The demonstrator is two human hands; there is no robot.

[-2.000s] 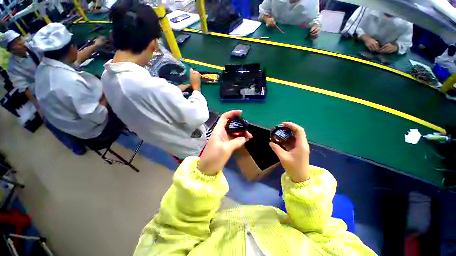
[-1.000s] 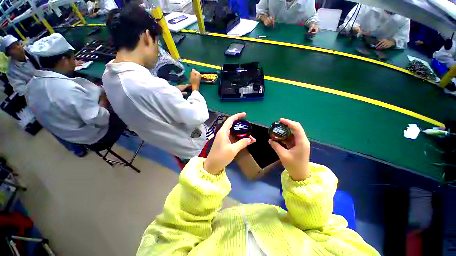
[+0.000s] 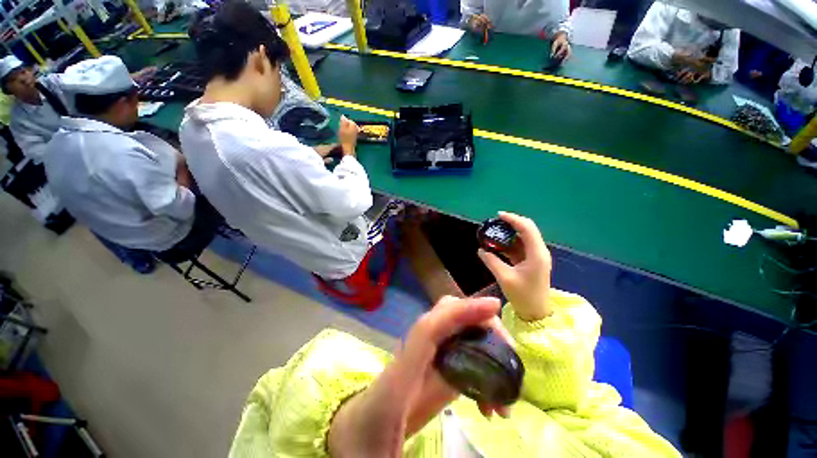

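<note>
My right hand [image 3: 527,268] holds a small round black watch body [image 3: 497,234] between finger and thumb, its face with white marks turned up. My left hand [image 3: 421,367] is near the camera and low in the picture, slightly blurred. It holds a second black unit [image 3: 481,365], dark, shiny and rounded, which looks larger there. The left hand is below and in front of the right one and hides part of the right sleeve. Both hands are bare and in the air in front of the bench edge.
The green bench [image 3: 573,192] runs across, with a black box [image 3: 433,139] and a white crumpled piece [image 3: 738,233] on it. An open carton [image 3: 436,264] is below its edge. A person in white [image 3: 269,179] sits at the left; others sit beyond the bench.
My left hand has moved down and toward the camera with its unit, which is now turned and looks larger. My right hand has stayed nearly in place with its watch body.
</note>
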